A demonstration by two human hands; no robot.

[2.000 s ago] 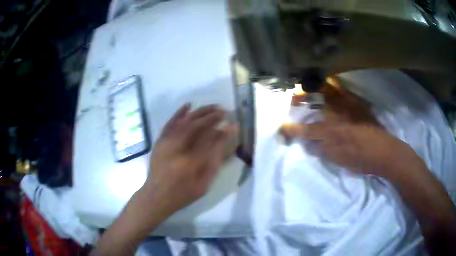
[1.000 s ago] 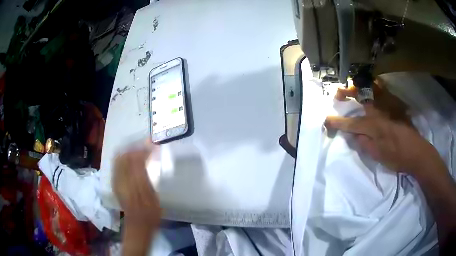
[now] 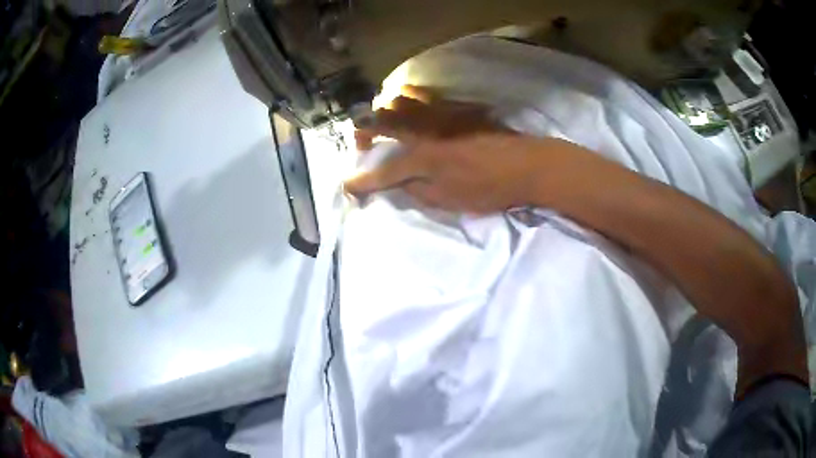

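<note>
White fabric (image 3: 447,331) with loose folds fills the area right of the needle and hangs over the front edge. A thin dark trim line (image 3: 329,358) runs down near its left edge. My right hand (image 3: 438,165) lies on the fabric just right of the needle area, fingertips at the bright glow, pressing the cloth; part of it is in shadow. The presser foot area (image 3: 340,134) is small and glaring under the machine head. The machine head (image 3: 295,54) is above it. My left hand is not in view.
A smartphone (image 3: 140,240) lies on the white table (image 3: 215,331) at left. The bed plate (image 3: 295,183) has a dark rim. A white control box (image 3: 756,121) is at far right. A striped white pile (image 3: 72,420) and a bit of red (image 3: 34,443) are at lower left.
The view has swung right, so the phone and machine sit further left. My left hand has left the picture. My right hand stays on the fabric by the needle, with more of its forearm showing.
</note>
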